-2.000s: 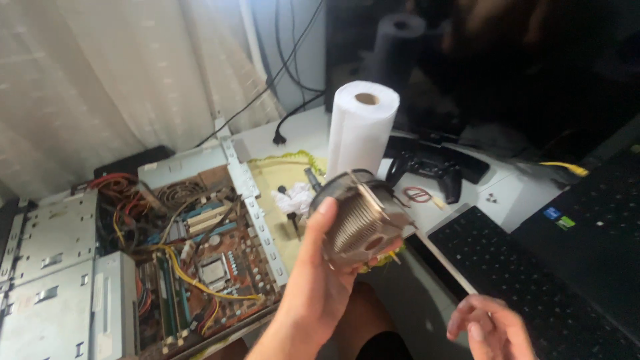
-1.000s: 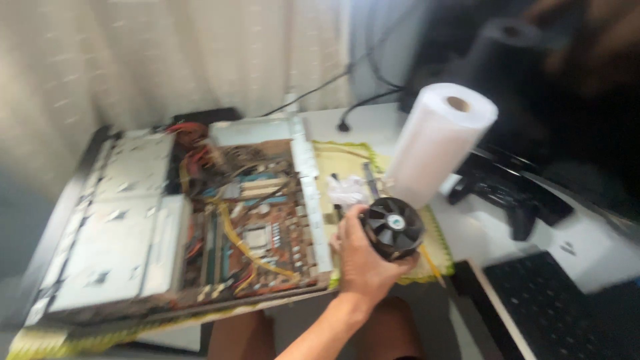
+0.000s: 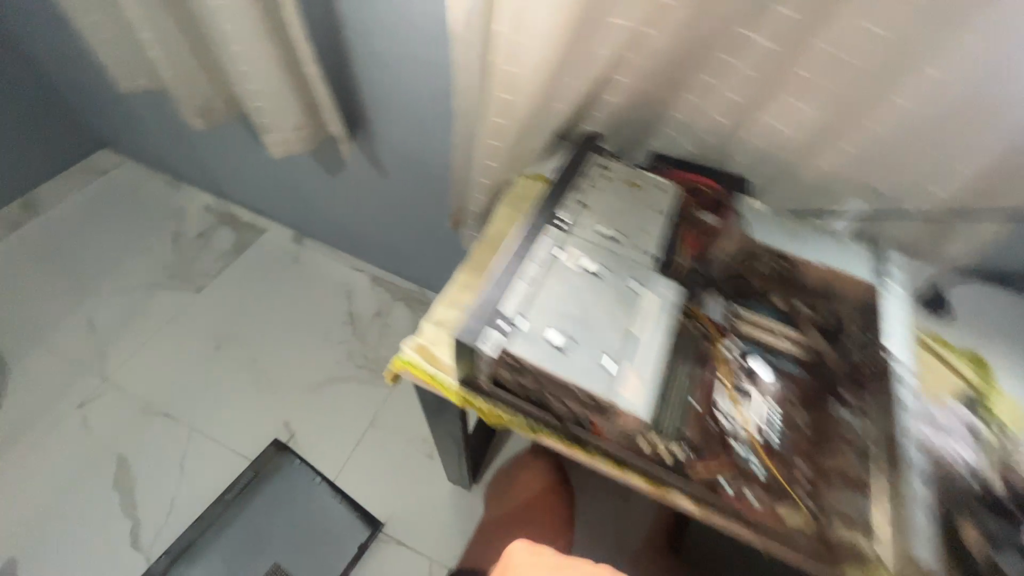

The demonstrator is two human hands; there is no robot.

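Observation:
At the bottom edge, only a small part of a hand, likely my left hand [image 3: 552, 560], shows in front of my leg; its fingers are not visible, so its hold cannot be told. My right hand is out of view. Beyond the visible hand, an open desktop computer case [image 3: 592, 320] lies on its side on a yellow-edged cloth [image 3: 448, 384]. Inside are a metal drive cage [image 3: 632, 312], a dusty motherboard [image 3: 832, 424] and a yellow cable [image 3: 740, 400]. A dark blurred shape sits at the lower right; whether it is the CPU cooler cannot be told.
A dark metal panel [image 3: 280, 520] lies on the marble-look tiled floor [image 3: 200, 344], left of the table leg [image 3: 448, 432]. Light curtains [image 3: 720, 80] hang behind the case. White crumpled material [image 3: 952, 432] is blurred at the right.
The view has swung far left, bringing the floor and dark panel in. The cooler with its fan, held in my left hand before, is no longer clearly seen. The paper roll and keyboard have left the view.

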